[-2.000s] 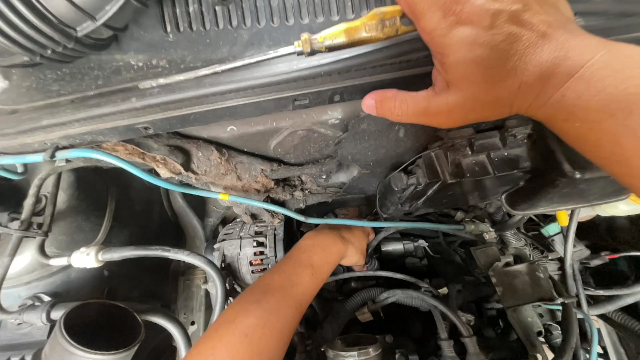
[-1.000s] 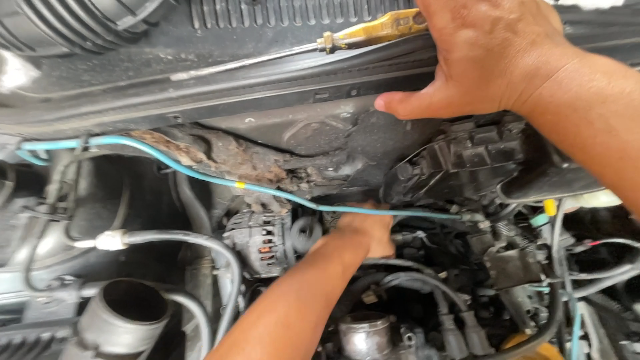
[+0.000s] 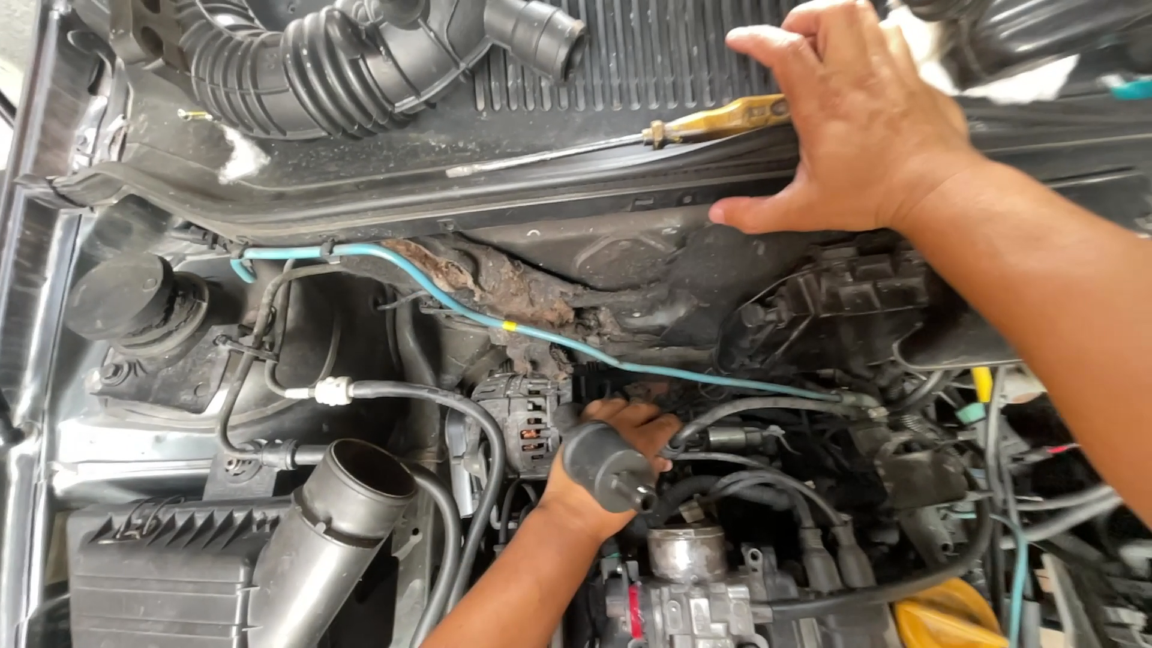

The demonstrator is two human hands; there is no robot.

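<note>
My left hand (image 3: 643, 427) reaches from below into the engine bay, just right of the alternator (image 3: 526, 423). A black plastic canister-shaped part (image 3: 607, 463) with a small nozzle overlaps the back of this hand and wrist. The fingertips are partly hidden, and whether they grip anything cannot be told. Higher up, my right hand (image 3: 846, 126) is spread wide, thumb apart from the fingers, over the rim beside the bay. Behind it disappears the end of a yellow-handled screwdriver (image 3: 720, 121), whose shaft points left. A blue hose (image 3: 576, 346) crosses above my left hand.
Below my left hand sits a metal throttle body (image 3: 688, 549) with an open mouth. An air filter housing (image 3: 162, 576) and an open black duct (image 3: 351, 504) stand at lower left. A corrugated intake hose (image 3: 333, 72) lies at the top. A yellow cap (image 3: 949, 616) shows at lower right.
The black canister-shaped part now overlaps my left hand, where the back of the hand showed before. My right hand stays spread near the screwdriver. The view has widened.
</note>
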